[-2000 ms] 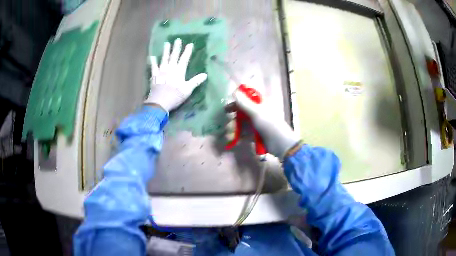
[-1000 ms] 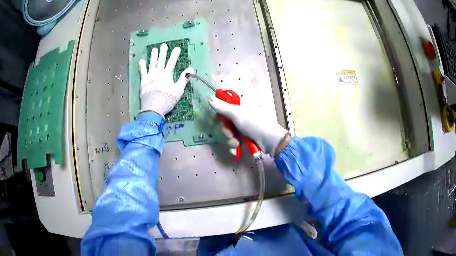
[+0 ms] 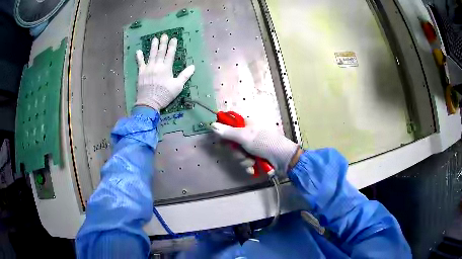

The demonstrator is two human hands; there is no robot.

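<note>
The pale green fixture base lies on the grey perforated worktable. Dark green circuit boards sit grouped in it. My left hand, in a white knit glove, lies flat on the boards with fingers spread, covering part of them. My right hand, also gloved, is closed around the red air blow gun. The gun's thin metal nozzle points left at the lower right part of the boards. A pale hose runs down from its grip.
The green fixture cover lies on the machine's left frame, above a green button. A pale yellow-green panel fills the right bay. A yellow tape roll is at the right edge. A blue cord hangs at the front.
The nozzle has moved from the upper right side of the boards to their lower right. My left hand stays spread on the boards. The view has shifted slightly.
</note>
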